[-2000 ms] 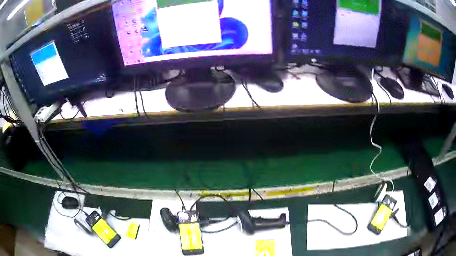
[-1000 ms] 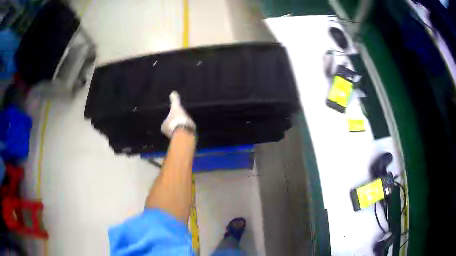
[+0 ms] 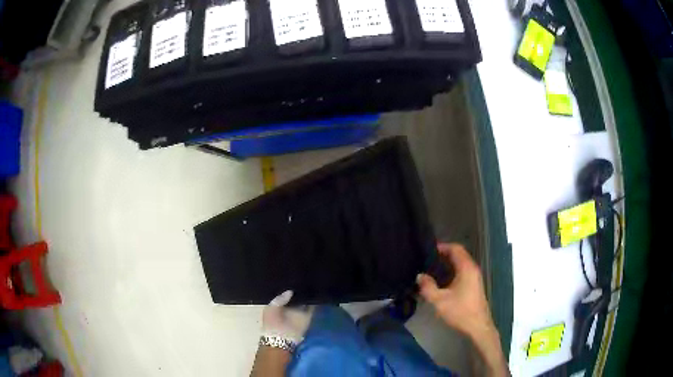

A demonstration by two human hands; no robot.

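Note:
A long black tray point(image 3: 317, 228), with no phones showing in it, is held tilted in front of my body. My gloved left hand point(image 3: 286, 318) grips its near edge at the lower left, with the thumb on top. My bare right hand point(image 3: 459, 291) grips its right end corner. Beyond it, a stack of black trays point(image 3: 288, 85) stands over a blue bin or board point(image 3: 306, 138). The top tray holds a row of several phones with white labels point(image 3: 297, 20).
At the right, the bench with white sheets point(image 3: 527, 199) bears phones with yellow-green notes point(image 3: 577, 223), cables and a black handheld scanner point(image 3: 588, 313). A red stool-like object point(image 3: 28, 276) is at the left. Yellow lines mark the pale floor point(image 3: 133, 221).
The empty-looking tray is off the stack and nearer my body. The labelled phones in the tray beneath now show. My right hand has come into view, gripping the tray.

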